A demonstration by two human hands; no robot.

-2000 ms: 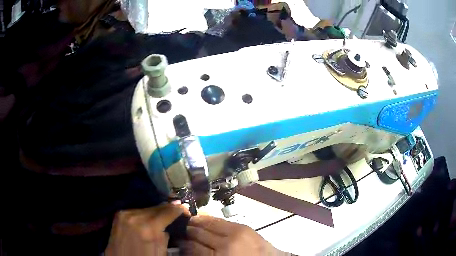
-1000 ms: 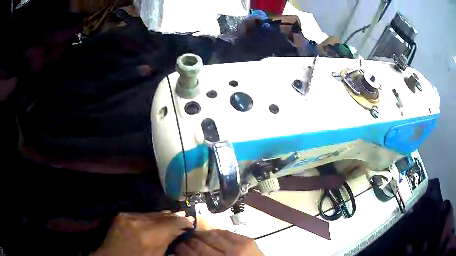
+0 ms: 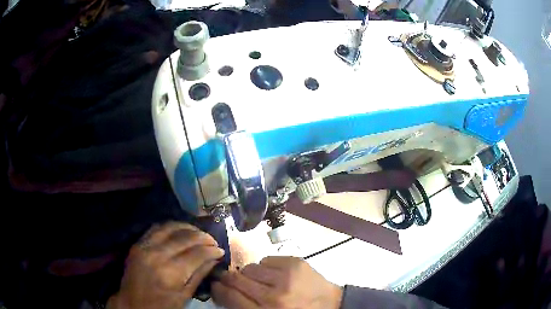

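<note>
The black fabric [image 3: 84,139] lies heaped left of the white sewing machine [image 3: 338,66] and reaches under the hands. My left hand [image 3: 172,262] lies on the cloth with its fingertips pinching the black fabric edge just in front of the needle area [image 3: 223,217]. My right hand [image 3: 278,280] is beside it, its fingers and thumb also pinching the dark cloth edge. The fingertips of both hands nearly meet. The needle tip and presser foot are mostly hidden by the shiny metal guard [image 3: 248,181] and bright glare.
Maroon-brown strips [image 3: 347,226] lie under the machine arm, with black-handled scissors [image 3: 408,205] beside them. A round dark holder with a thin metal tool [image 3: 477,187] is at the table's right end. Dark cloth [image 3: 495,241] hangs at the right. A pale wall stands behind.
The view has shifted, so the machine sits higher and further left. Both hands have moved slightly away from the needle area, and more of the left hand and the right sleeve shows.
</note>
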